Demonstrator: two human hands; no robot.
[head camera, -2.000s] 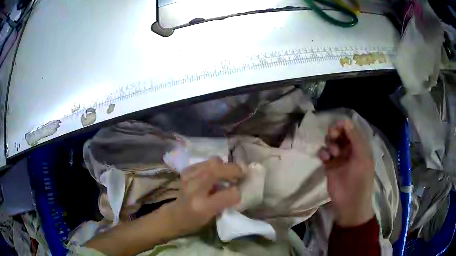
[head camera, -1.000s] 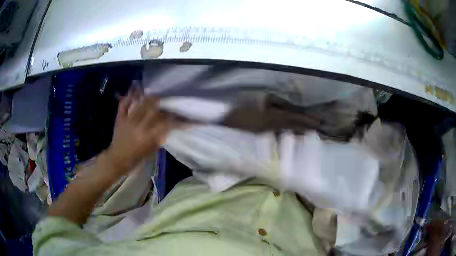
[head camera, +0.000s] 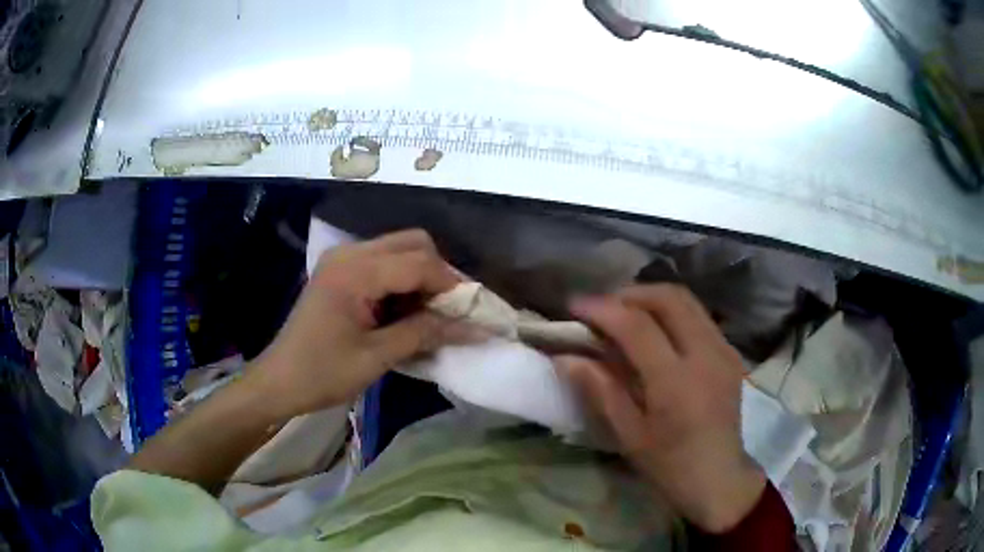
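Note:
A garment piece (head camera: 475, 307) of beige cloth with a bulky folded edge is held up between my hands, above my lap and below the table's front edge. White lining cloth (head camera: 507, 380) hangs beneath the beige fold. My left hand (head camera: 361, 313) grips the fold's left end between thumb and fingers. My right hand (head camera: 664, 399) holds its right end, slightly blurred. Parts of the cloth are hidden by my fingers.
The white table (head camera: 486, 97) with a printed ruler and brown chipped patches lies ahead. Scissors (head camera: 950, 119) with green and yellow handles lie at its far right. Blue bins (head camera: 162, 313) holding cloth stand left and right. More beige cloth (head camera: 842, 377) lies to the right.
The large cloth swung leftward and its folded edge is now bunched between both hands. My right hand has come in to grip it. The view has shifted left compared with the earliest frame.

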